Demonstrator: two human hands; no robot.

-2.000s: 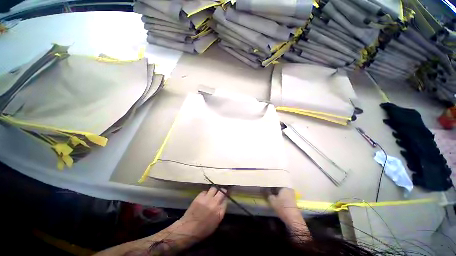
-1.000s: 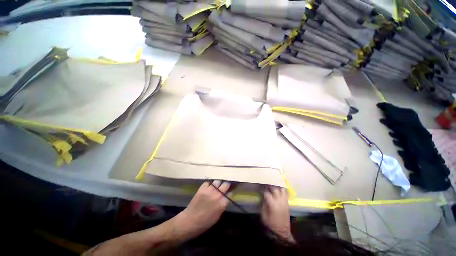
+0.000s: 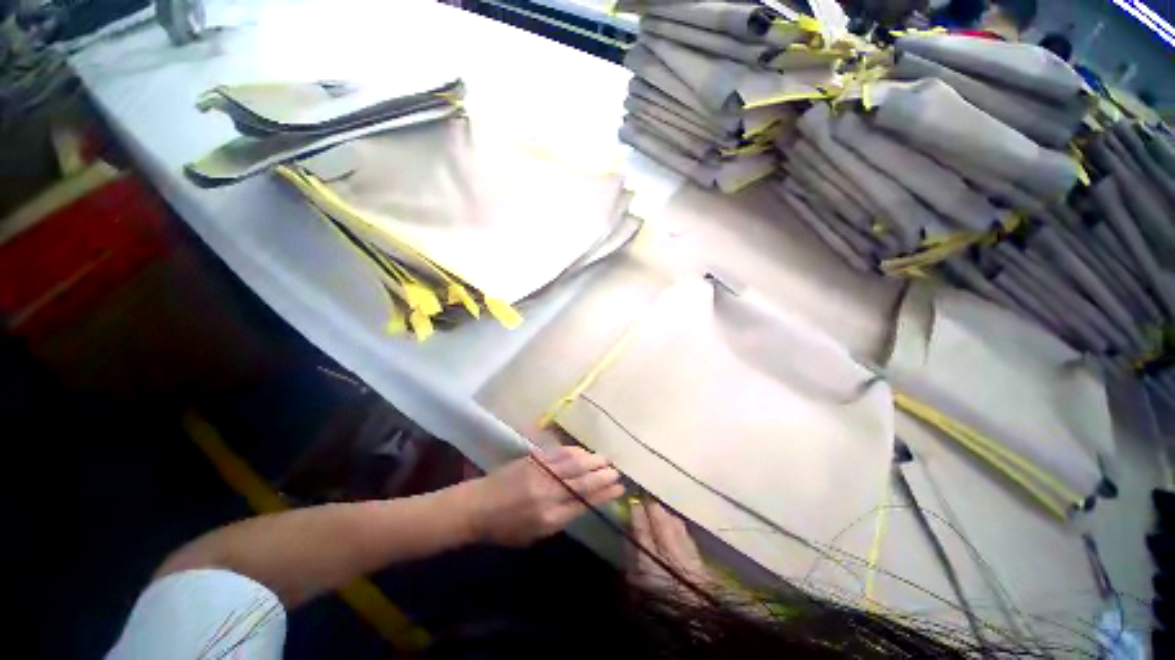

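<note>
A beige fabric panel point(image 3: 760, 413) with yellow edge tape point(image 3: 595, 377) lies flat in front of me, a fold line running along its near edge. My left hand point(image 3: 552, 493) is at the near edge by the left corner, its fingers close together at the fabric. My right hand point(image 3: 664, 542) is beside it at the same edge, partly hidden by dark hair. Whether the fingers pinch the edge cannot be told.
A pile of panels point(image 3: 425, 194) with yellow tails lies at left. Bundled panels point(image 3: 902, 161) stand at the back right. A small folded panel point(image 3: 1005, 374) and narrow strips point(image 3: 947, 548) lie at right. A white cloth point(image 3: 1118, 634) shows at the lower right.
The view has turned left and tilted. My left hand has shifted towards the panel's left corner, and my right hand has come close beside it from the right corner.
</note>
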